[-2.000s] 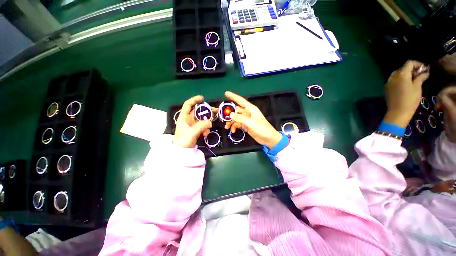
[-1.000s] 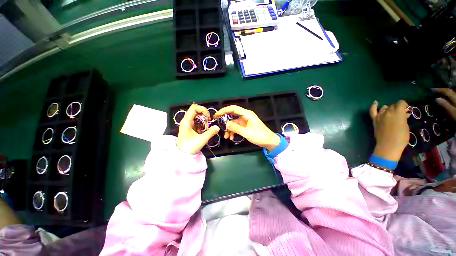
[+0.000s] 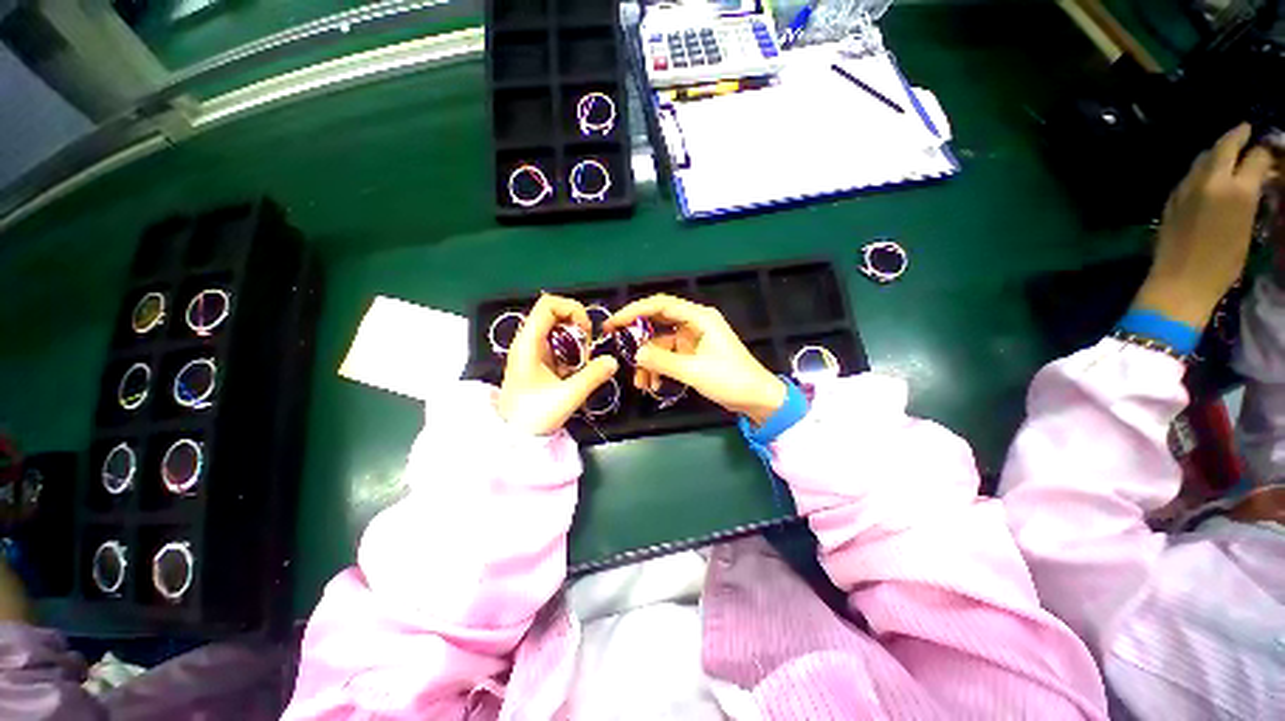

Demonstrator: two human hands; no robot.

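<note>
My left hand (image 3: 540,369) holds a round watch head (image 3: 568,345) in its fingertips. My right hand (image 3: 693,355) holds another watch head (image 3: 630,340) close beside it. Both units are tilted, with dark faces and shiny rims. The hands are just above a black compartment tray (image 3: 750,311) with two rows of pockets. Several watch heads lie in it, one at its right end (image 3: 815,365); my hands partly hide the others. A blue band is on my right wrist.
A pale paper slip (image 3: 407,347) lies left of the tray. Filled trays (image 3: 251,423) stand at left; another tray (image 3: 523,116) is behind. A clipboard (image 3: 810,138) with calculator (image 3: 709,47) lies behind right, a loose watch head (image 3: 884,261) nearer. A neighbour's hand (image 3: 1205,233) is at right.
From two seconds ago, my hands have lowered slightly and the two watch heads have tilted from facing up. Since one second ago they are nearly still. The neighbour's hand lifted off their tray.
</note>
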